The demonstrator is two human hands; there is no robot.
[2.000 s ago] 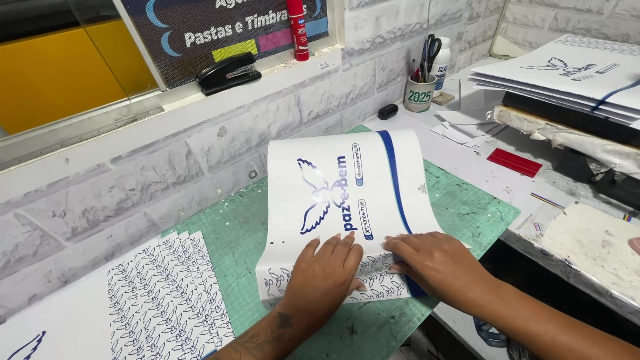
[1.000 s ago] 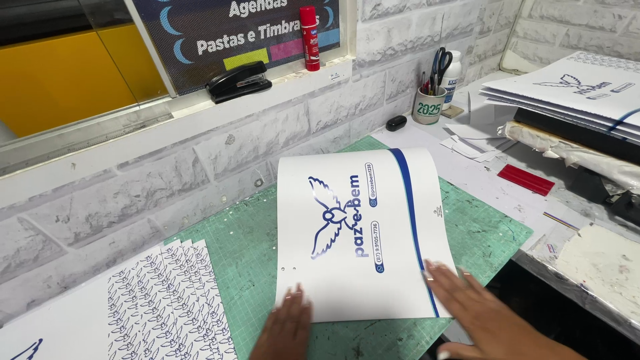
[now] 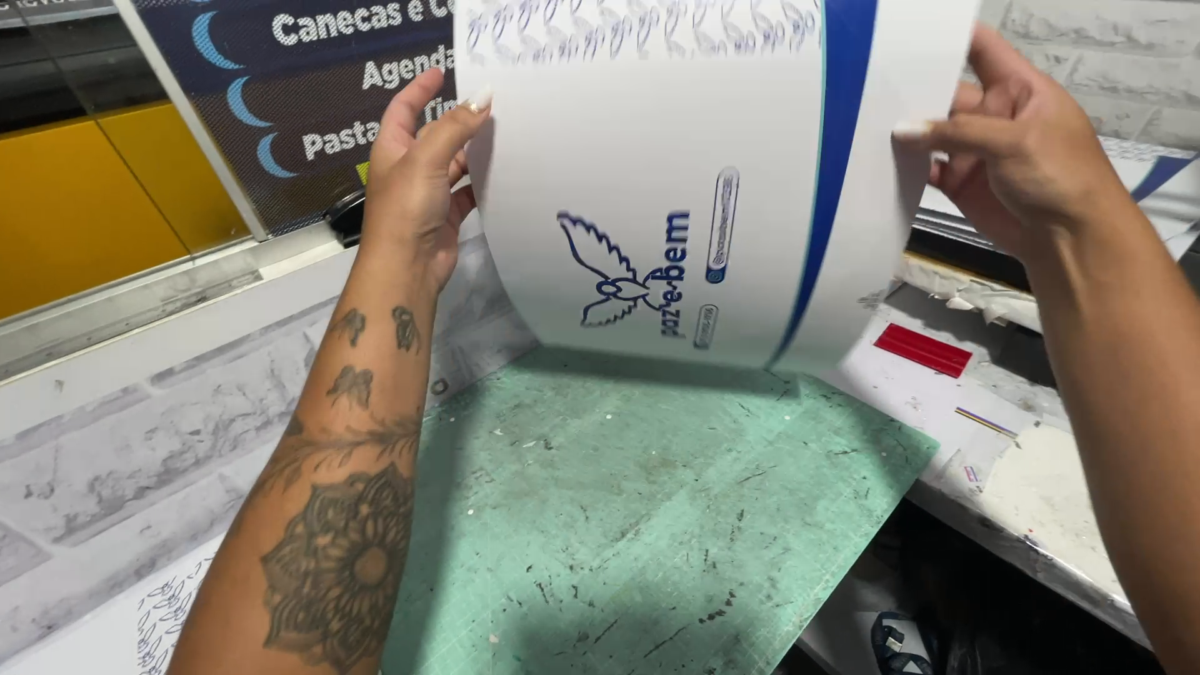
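A large printed sheet (image 3: 750, 122), white with a blue curved band and a bird emblem, hangs curved above the green cutting mat (image 3: 600, 487). My left hand (image 3: 427, 150) pinches its left edge, thumb on the near face. At the right edge my right hand (image 3: 1012, 141) grips it, with the thumb in front and the fingers partly hidden behind. The sheet's top runs out of view. Its lower edge is over the far part of the mat; whether it touches there I cannot tell.
A stack of printed sheets (image 3: 1139, 155) lies at the right, with a red flat piece (image 3: 922, 350) near it. More patterned sheets (image 3: 169, 609) are at the lower left. A black stapler (image 3: 347, 217) rests on the window ledge behind my left wrist. A tiled wall stands at the left.
The sheet lay on the mat with my hands at its near edge; now both hands hold it raised by its sides. The view has shifted closer to the mat.
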